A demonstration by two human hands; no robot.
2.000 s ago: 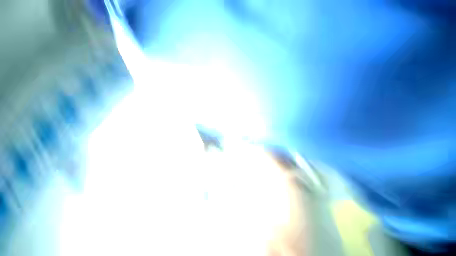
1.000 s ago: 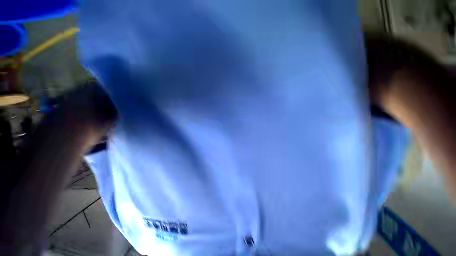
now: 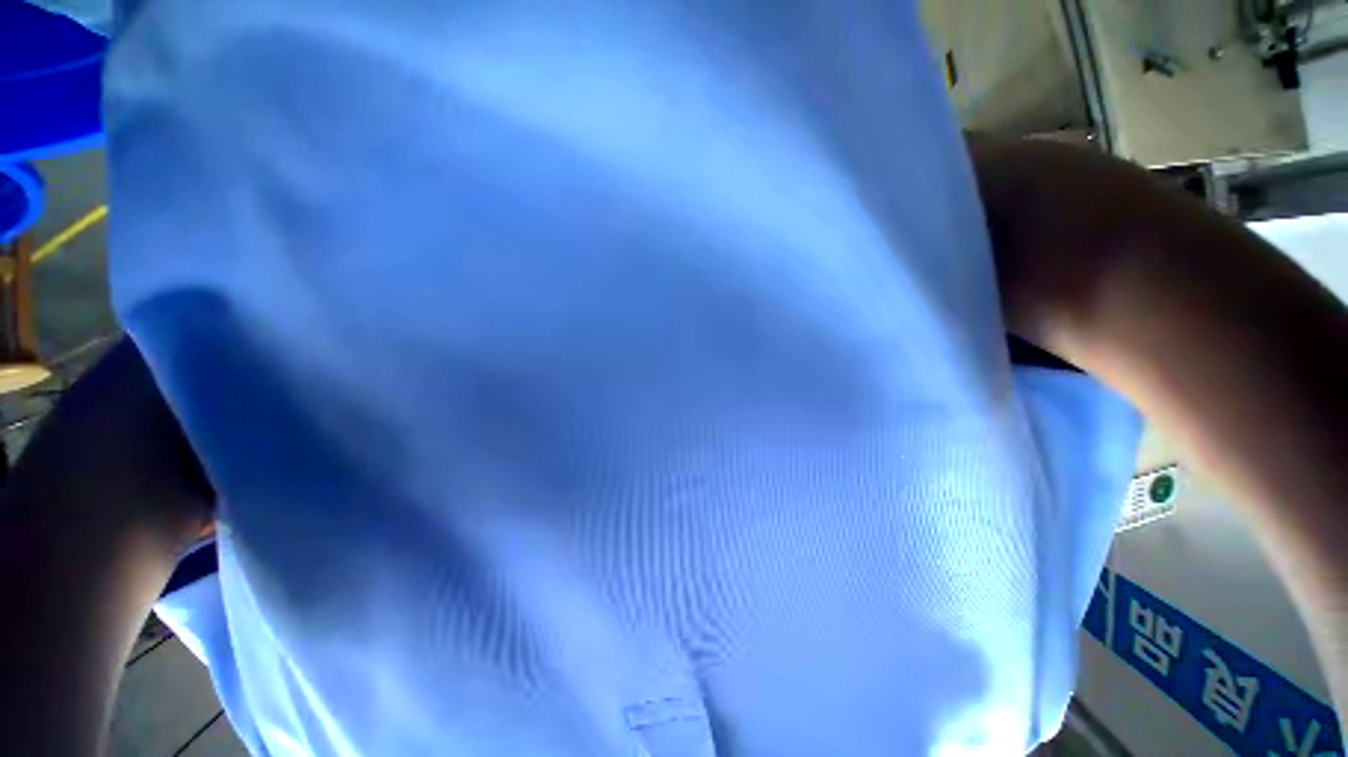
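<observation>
A light-blue cloth garment point(image 3: 591, 326) fills most of the view, very close to the camera. A bare forearm point(image 3: 74, 547) runs down the left side, dark and cut off by the frame. Another bare arm point(image 3: 1183, 296) curves down the right side to the frame's edge. No hand shows at the end of either arm, so both my left hand and my right hand are out of the picture. No held part or tool is visible.
Deep-blue tubs point(image 3: 45, 89) stand at the upper left, above a yellow floor line point(image 3: 71, 234) and a round wooden seat (?) point(image 3: 22, 376). At the right are pale machine panels point(image 3: 1197, 89) and a blue label with white characters point(image 3: 1220, 683).
The view has gone from a glaring blur to a clearer picture. Since one second ago the garment has shifted left, and more machine panel and label show at the right.
</observation>
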